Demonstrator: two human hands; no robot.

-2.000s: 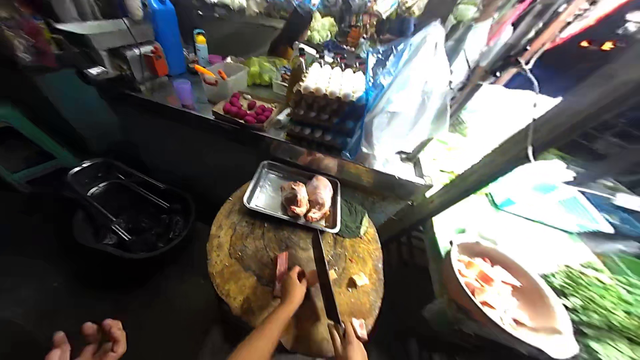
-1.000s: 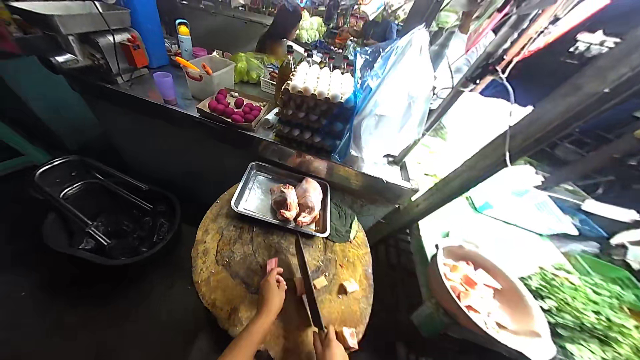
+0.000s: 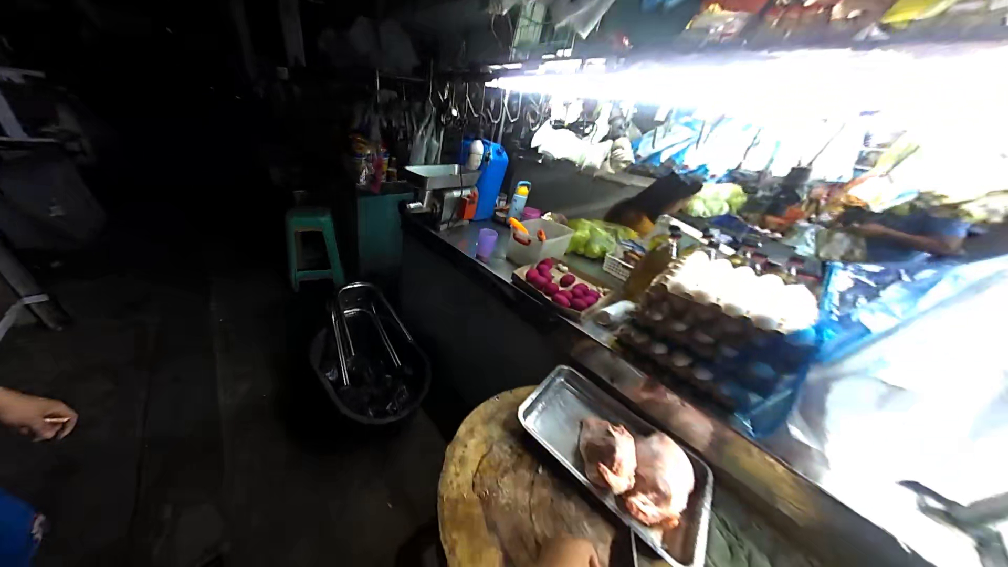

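Observation:
My left hand (image 3: 568, 553) shows only as a small patch of skin at the bottom edge, over the round wooden chopping block (image 3: 488, 480); its fingers and anything in them are hidden. My right hand is out of view. A thin strip of what looks like the knife blade (image 3: 633, 550) shows beside the metal tray (image 3: 551, 405). Two pieces of raw meat (image 3: 657, 480), perhaps poultry, lie side by side in that tray, which rests partly on the block.
Another person's hand (image 3: 39, 415) is at far left. A black tub (image 3: 370, 398) stands on the floor near a green stool (image 3: 309, 224). The counter bears stacked egg trays (image 3: 693, 331), magenta eggs (image 3: 563, 287), a plastic container (image 3: 539, 242), a purple cup (image 3: 486, 244) and a blue jug (image 3: 491, 179).
The view has swung far to the left. My right hand, seen earlier on the knife, has left the frame, as have the cut pieces on the block and the bowl at right.

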